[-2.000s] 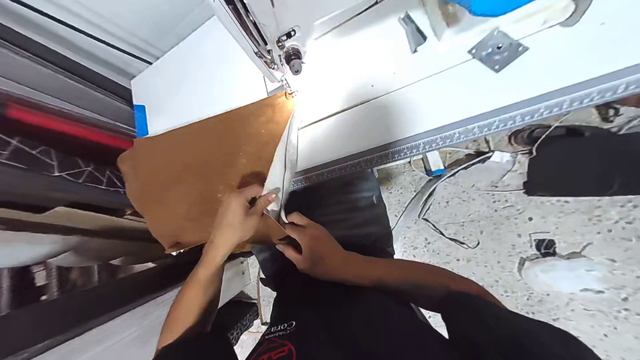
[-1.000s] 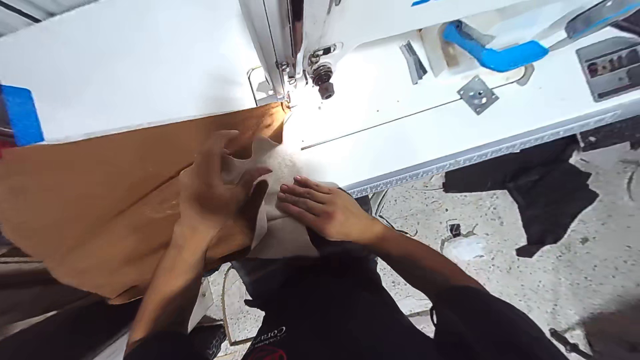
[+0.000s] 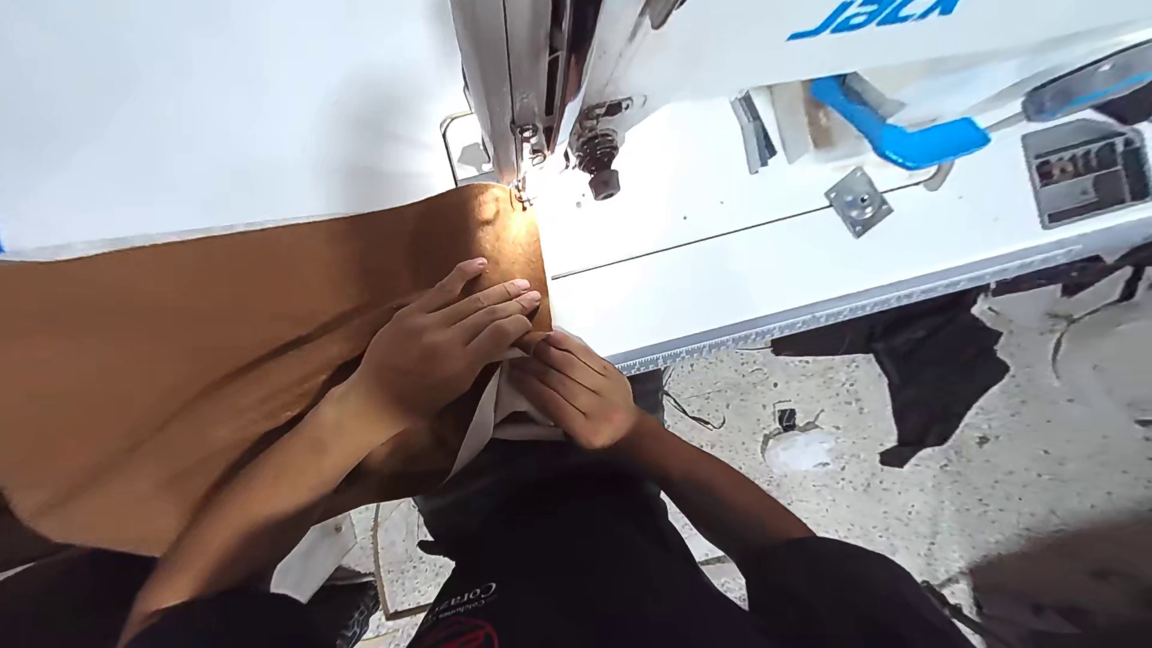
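Note:
A large brown piece of leather-like material (image 3: 207, 315) lies on the white sewing machine table, its top corner under the presser foot (image 3: 522, 193) of an industrial sewing machine (image 3: 540, 81). My left hand (image 3: 441, 346) rests on the brown material with its fingers spread, close to the right edge. At that edge, nearer my body, the fingertips of my right hand (image 3: 576, 387) pinch the material. A pale layer (image 3: 481, 423), the underside or a lining, shows below both hands. The machine's lamp lights the corner at the needle.
A ruler strip (image 3: 747, 337) runs along the table's front edge. Farther right are a blue curved tool or handle (image 3: 900, 135), a square metal plate (image 3: 859, 202) and a compartmented tray (image 3: 1084, 171). Black scraps (image 3: 936, 360) lie on the speckled floor.
The pale layer that was folded up beside my right hand is now mostly covered by the brown side. My left hand has come to lie flat near the edge. The view has moved closer to the machine.

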